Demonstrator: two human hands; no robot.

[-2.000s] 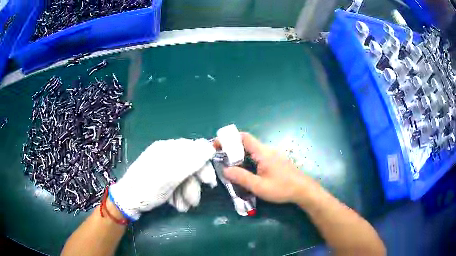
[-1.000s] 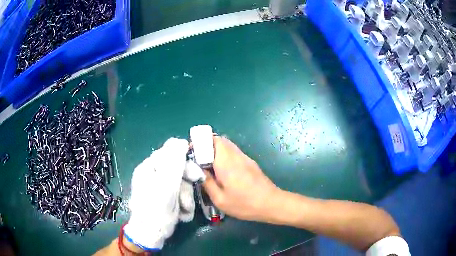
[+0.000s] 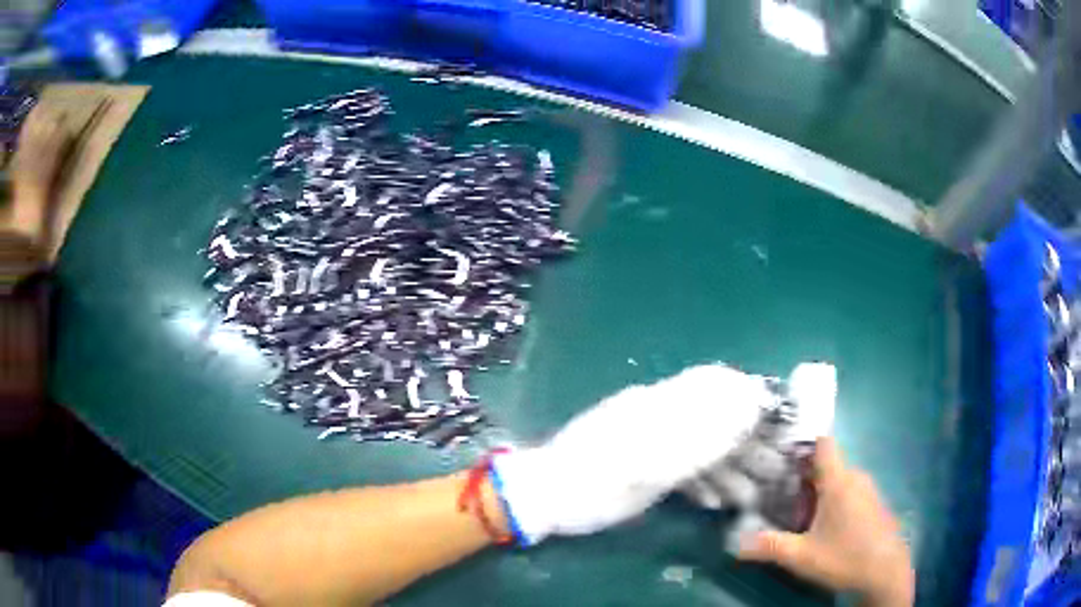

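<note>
A white curved unit (image 3: 813, 403) is held just above the green bench at the lower right, its broad white end up. My right hand (image 3: 848, 522), bare, holds it from the right, thumb and fingers around its lower part. My left hand (image 3: 646, 457), in a white knitted glove with a blue cuff edge, has its fingertips on the unit's left side. The unit's lower part is dark and blurred between the hands. Whether a small part is in the gloved fingertips cannot be seen.
A wide pile of black-and-silver parts (image 3: 391, 279) lies on the bench at left. A blue parts bin (image 3: 593, 53) stands beyond the pale rail (image 3: 782, 154). A blue tray (image 3: 1014, 356) with white and silver pieces is at the right edge. Brown cardboard (image 3: 89, 154) and a dark shape are at far left.
The view has swung left, so the pile sits nearer the centre and the right tray is mostly cut off. Both hands and the unit now appear further right, still together.
</note>
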